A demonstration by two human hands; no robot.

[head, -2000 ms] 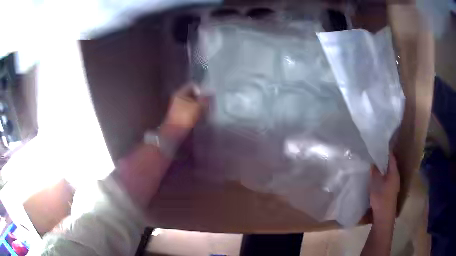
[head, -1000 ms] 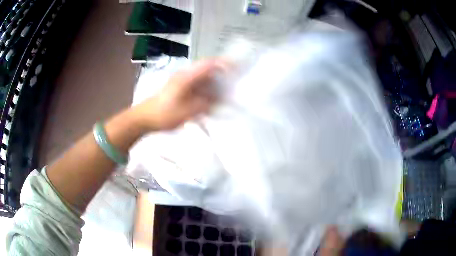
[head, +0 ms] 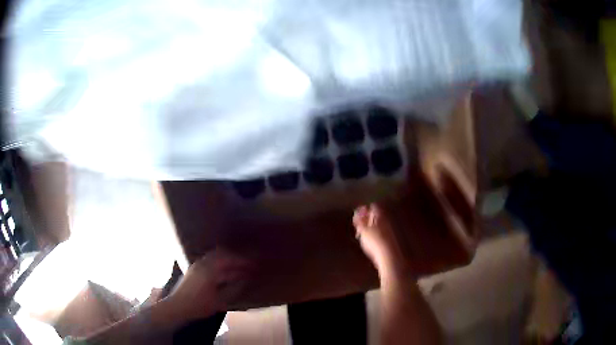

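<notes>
A large brown carton (head: 304, 249) stands open in front of me. Inside it lies a tray of black rounded units (head: 353, 164) in rows; its far part is hidden. My left hand (head: 219, 277) is at the near left of the carton, dark and blurred; whether it holds anything cannot be told. My right hand (head: 370, 226) is over the near inside of the carton, fingers curled, with nothing visible in them, just short of the units. A crumpled whitish plastic film (head: 202, 87) covers the top of the view and the carton's far left.
A carton flap (head: 473, 145) stands up on the right. Dark blue cloth, possibly a person's clothing (head: 557, 222), is at the right edge. A yellow strip (head: 608, 60) shows at the upper right. Light floor (head: 476, 296) shows below the carton. Dark racking is at the far left.
The view has swung back over the carton. The plastic film has moved off most of the near part to the far side, uncovering black units. Both hands are now low at the carton's near side.
</notes>
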